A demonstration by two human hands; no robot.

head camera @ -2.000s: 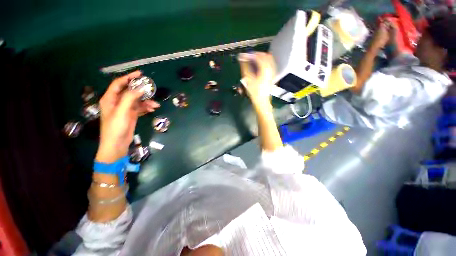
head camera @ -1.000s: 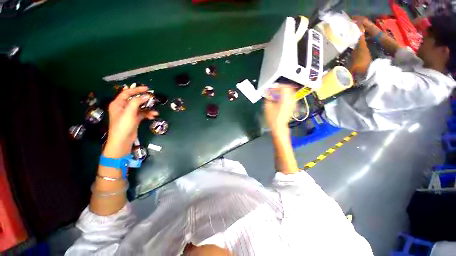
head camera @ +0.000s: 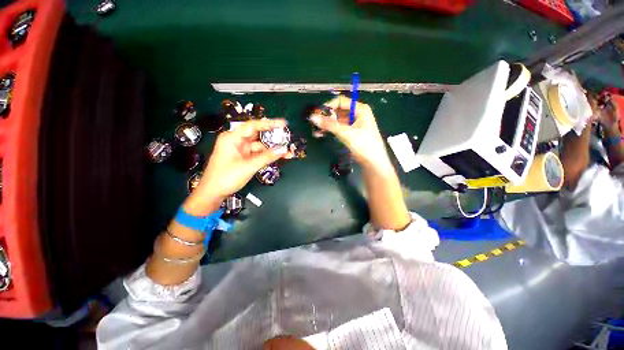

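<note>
My left hand holds a round device assembly between thumb and fingers, its silvery inner side facing up. My right hand is just to the right, with a thin blue hand tool sticking up between its fingers. A small dark part is at the right fingertips; whether they grip it cannot be told. More round assemblies lie on the green bench to the left. Another assembly lies below the left fingertips.
A white tape dispenser stands at the right with a tape roll beside it. A white sheet lies at its left. A pale metal strip crosses behind. A red-orange tray tops a dark stack at left. Another person's sleeve is at right.
The view has turned, bringing the red-orange tray in at left. My right hand has moved from the dispenser to beside my left hand, and the blue tool now shows. My left hand still holds an assembly.
</note>
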